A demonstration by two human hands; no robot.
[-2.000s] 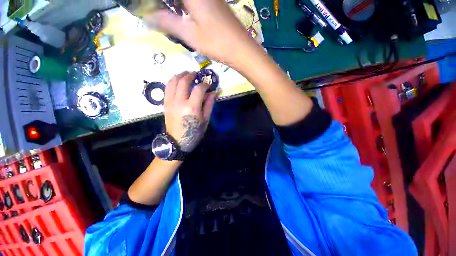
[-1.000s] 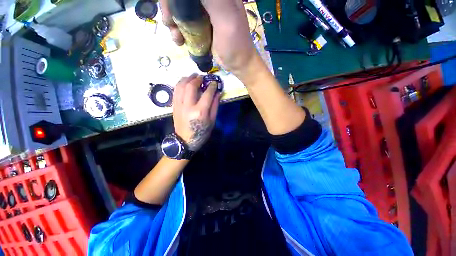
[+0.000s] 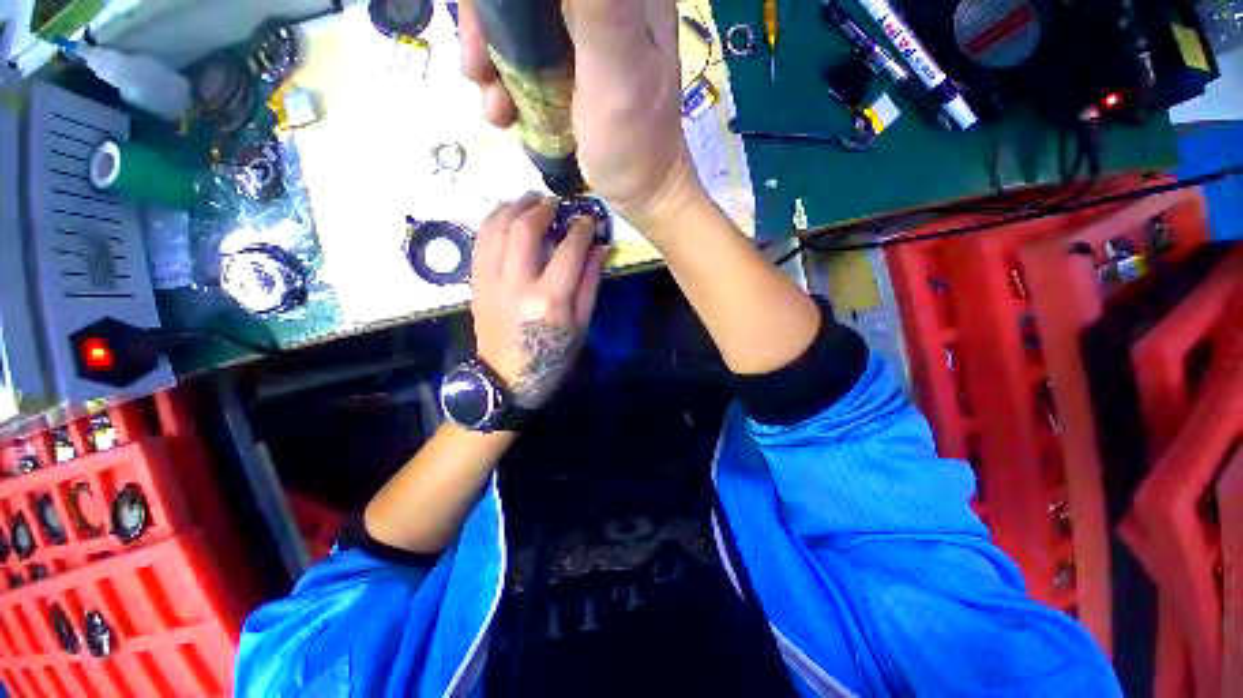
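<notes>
My left hand [image 3: 534, 280], tattooed and with a wristwatch, holds a small round dark watch case [image 3: 579, 225] by its rim near the front edge of the cream-white mat [image 3: 361, 177]. My right hand [image 3: 627, 109] is wrapped around the grey-and-tan barrel of the electric screwdriver [image 3: 540, 107], upright over the case. Its dark lower end is just above or at the case; the bit tip cannot be made out. A flat black ring [image 3: 440, 252] lies on the mat left of my left hand. A small pale ring [image 3: 447, 157] lies behind it.
Left stand a grey vented unit [image 3: 82, 232] with a red-lit switch and a green roll [image 3: 143, 175]. Bagged round parts [image 3: 263, 277] lie beside the mat. Markers [image 3: 916, 62] and a black fan [image 3: 996, 27] are at the back right. Red trays [image 3: 123, 586] flank both sides.
My right hand was raised and without a visible screwdriver two seconds ago, then gripped it over the case. Since one second ago the screwdriver has shifted only slightly. My left hand keeps the case.
</notes>
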